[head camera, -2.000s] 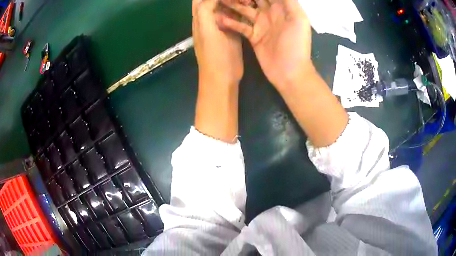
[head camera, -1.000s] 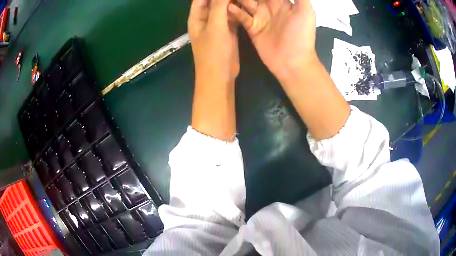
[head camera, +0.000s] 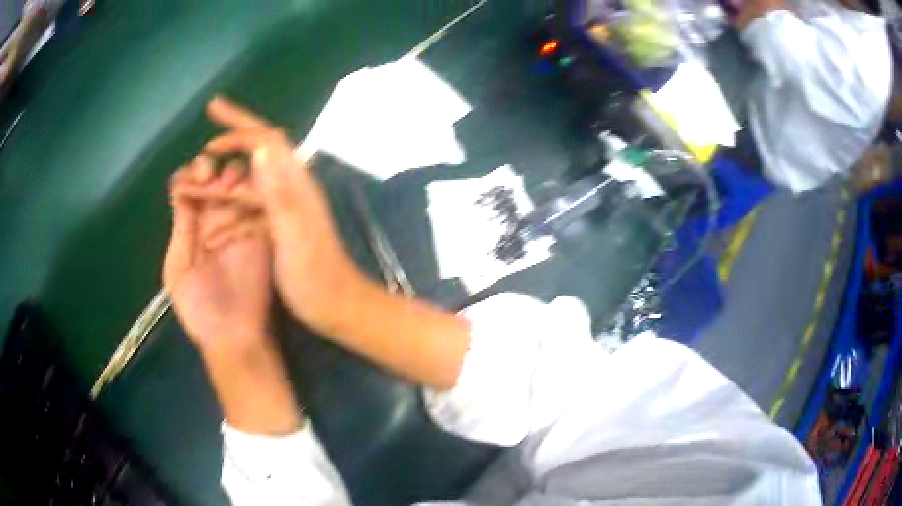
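My left hand (head camera: 220, 262) is palm up over the green bench, fingers curled. My right hand (head camera: 294, 212) overlaps its fingers, index finger extended. The picture is blurred and I cannot tell whether anything is between the fingers. A white paper (head camera: 460, 222) with a heap of small black parts (head camera: 504, 219) lies to the right. A clear glue syringe (head camera: 574, 203) lies with its tip end at the heap. Larger white sheets (head camera: 391, 119) lie behind my right hand. Thin silver tweezers (head camera: 386, 252) lie beside the papers.
A black blister tray (head camera: 49, 415) is at the lower left. A parts bin with clear bags (head camera: 648, 40) and a small red light (head camera: 550, 46) are at the upper right. Another person's white sleeve (head camera: 816, 89) reaches in there. A yellow-lined aisle runs at right.
The view has swung to the right. The hands now show lower and further left, with the right index finger extended. Another person's sleeve has come into view.
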